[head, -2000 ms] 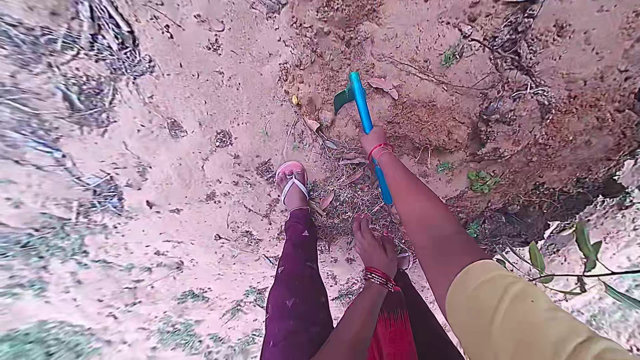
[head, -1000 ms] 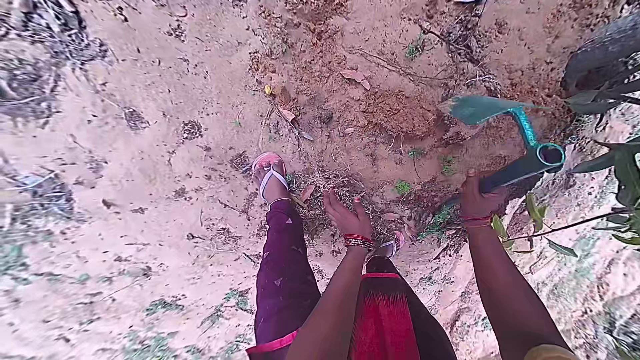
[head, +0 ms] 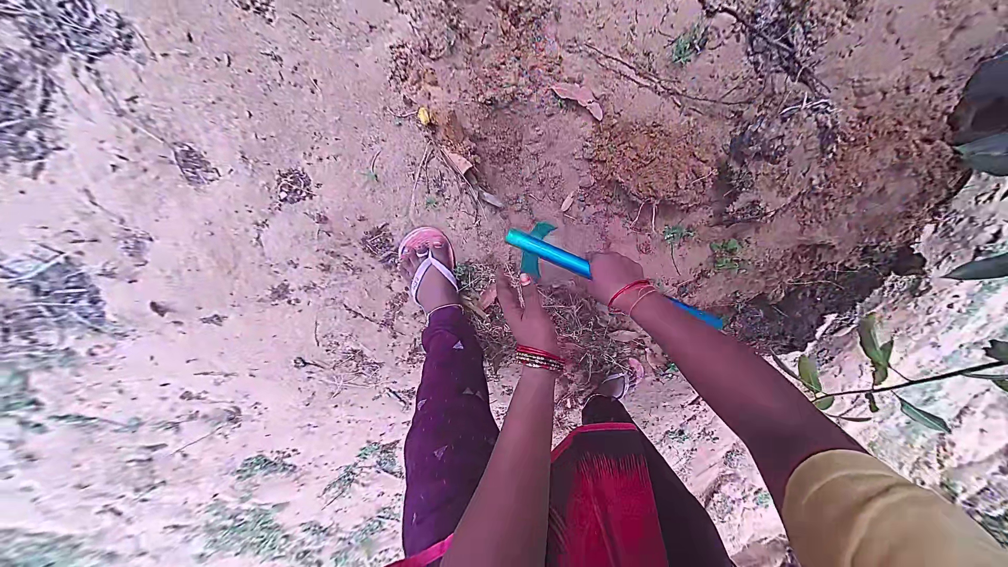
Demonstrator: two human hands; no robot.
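Note:
My right hand [head: 614, 277] grips the blue tubular handle of a small hoe [head: 551, 253], and the handle's rear end sticks out beyond my wrist. The hoe's green blade [head: 537, 249] is at the handle's front end, low over the soil; whether it touches the ground I cannot tell. My left hand [head: 529, 315] is empty with its fingers apart, just below the blade, over a patch of dry grass and roots [head: 583, 339]. Loose reddish soil [head: 654, 161] lies above my right hand in the view.
My sandalled foot [head: 429, 272] stands left of the dry grass; the other sandal [head: 618, 384] shows partly below it. A leafy branch [head: 906, 386] reaches in from the right. A dark hollow [head: 811, 307] runs beside the bank. Dry leaves [head: 579, 98] and twigs lie on the soil.
The hoe was raised at the right one second ago; my right hand has brought it down and left, near my left hand. My left hand has stayed over the dry grass.

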